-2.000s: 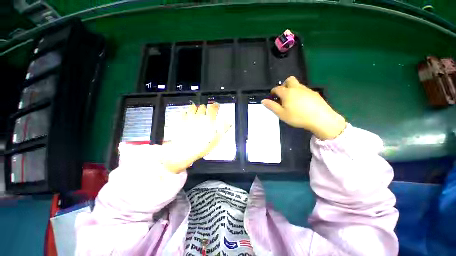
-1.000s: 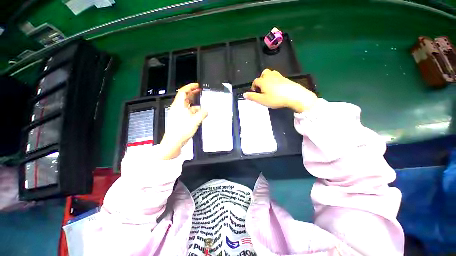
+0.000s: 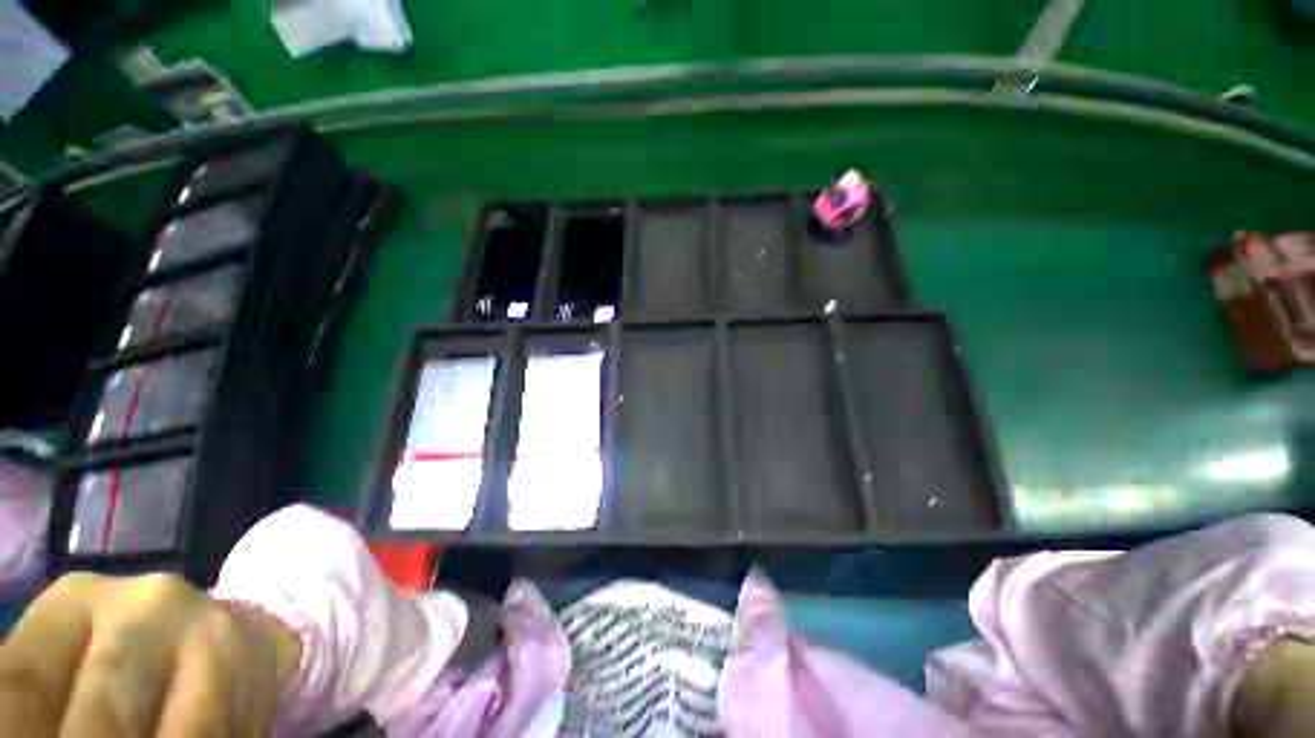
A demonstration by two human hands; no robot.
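Note:
The near black tray (image 3: 678, 541) has five pockets. Its two left pockets hold phones with lit white screens and a red line across, the first phone (image 3: 447, 433) and the second phone (image 3: 558, 433). Its other three pockets are empty. My left hand (image 3: 137, 663) is low at the far left, back of the hand up and fingers bent, cut off by the picture's edge; whether it holds anything is hidden. Of my right arm only the pink sleeve (image 3: 1139, 620) and a bit of wrist show at the lower right; the hand is out of the picture.
A second black tray (image 3: 717, 260) lies beyond, with two dark phones (image 3: 589, 267) and a pink-and-black item (image 3: 842, 202) on its right pocket. A tall tray stack (image 3: 281, 317) stands left. Brown-red bundles (image 3: 1276, 300) lie right. A red bin (image 3: 407, 562) shows low left.
The two lit phones in the near tray's third and fourth pockets are gone. Both hands have left the tray, the left to the lower left, the right out past the lower right edge.

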